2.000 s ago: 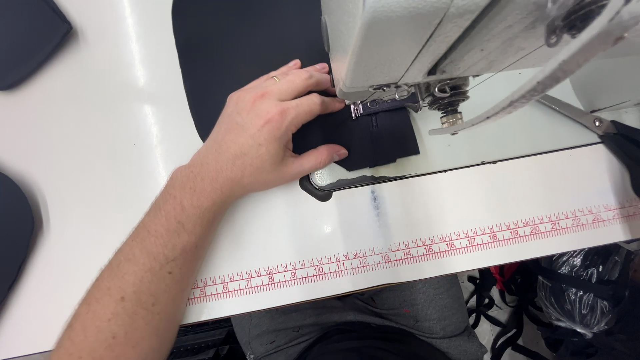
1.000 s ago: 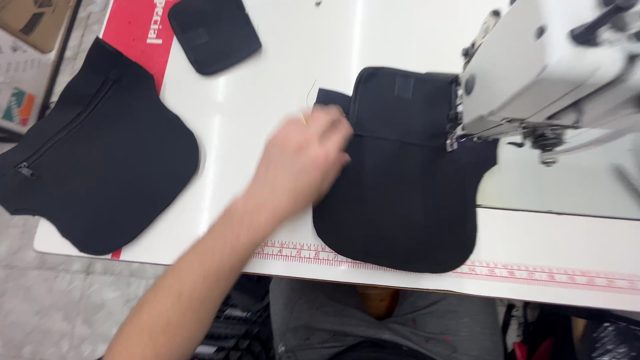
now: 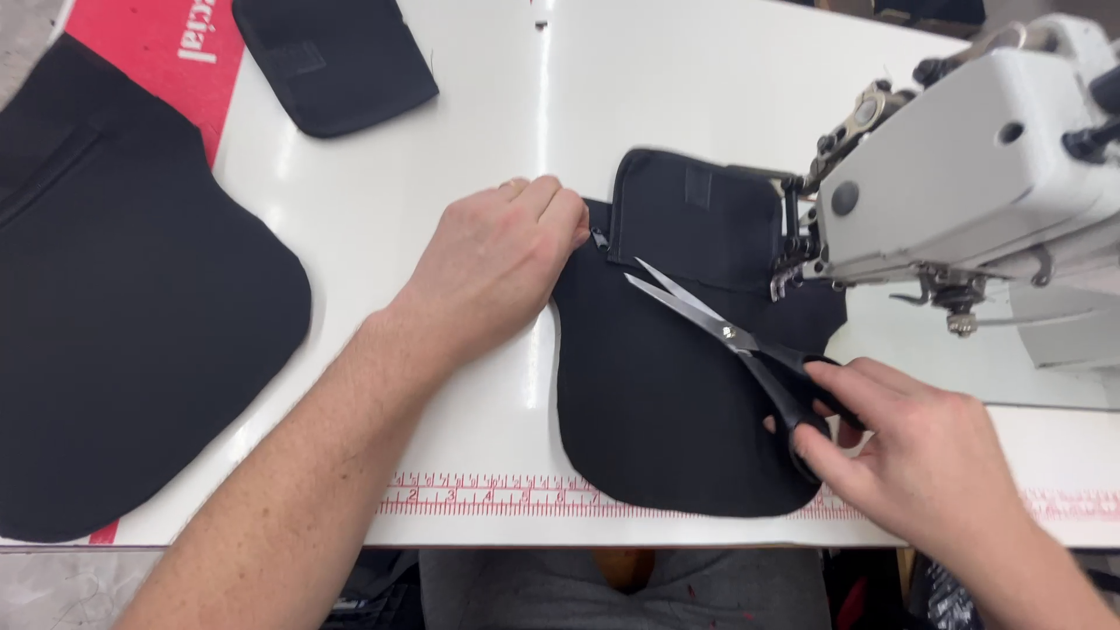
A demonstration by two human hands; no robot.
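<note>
My left hand pinches the upper left edge of a black fabric piece beside a small zipper pull. A black fabric flap with a small rectangular patch lies over the upper part of that piece. The scissors are in my right hand, fingers in the black handles. Their blades stand apart over the fabric, tips just below the flap's lower left corner. The sewing machine's presser foot is at the flap's right edge.
The white sewing machine head fills the upper right. Another large black fabric piece lies at the left, and a smaller black one at the upper left. A red ruler scale runs along the table's front edge.
My right hand has come into view with the scissors, which lay right of the machine two seconds ago. My left hand has taken hold of the fabric's upper left edge. The view has shifted.
</note>
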